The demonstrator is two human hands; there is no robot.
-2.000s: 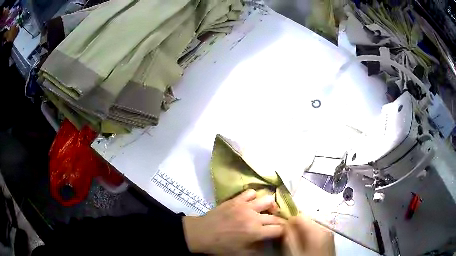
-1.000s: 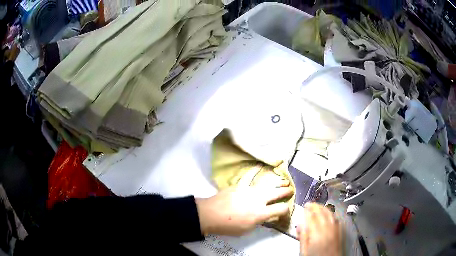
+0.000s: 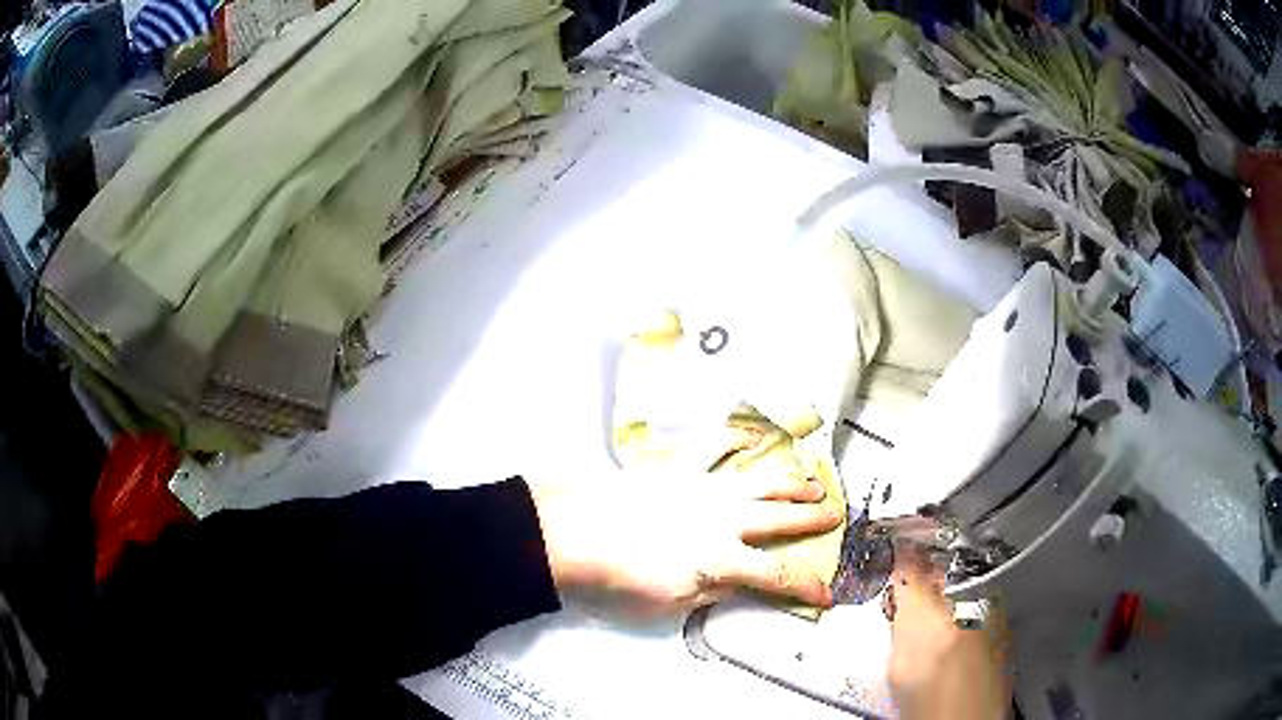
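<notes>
An olive-yellow garment piece [image 3: 804, 542] lies at the needle area, glaring bright under the lamp; part of it extends behind the machine head [image 3: 1005, 387]. My left hand [image 3: 689, 542] lies flat on the piece, fingers spread and pointing towards the presser foot. My right hand [image 3: 942, 650] is blurred, with its fingers at the presser foot and needle area [image 3: 900, 535]; whether it holds cloth is hidden. The needle plate [image 3: 860, 567] shows partly beside the left fingertips.
A stack of olive panels with grey-brown ends [image 3: 281, 211] lies at the left. A small dark ring [image 3: 714, 339] is on the tabletop. A pale curved tube [image 3: 970, 176] arcs before the head. A red tool [image 3: 1121, 623] is right, a red bag [image 3: 134, 499] lower left.
Both hands have moved right with the piece, up to the presser foot. Cloth now spreads behind the needle, beside the machine head. The camera view has shifted.
</notes>
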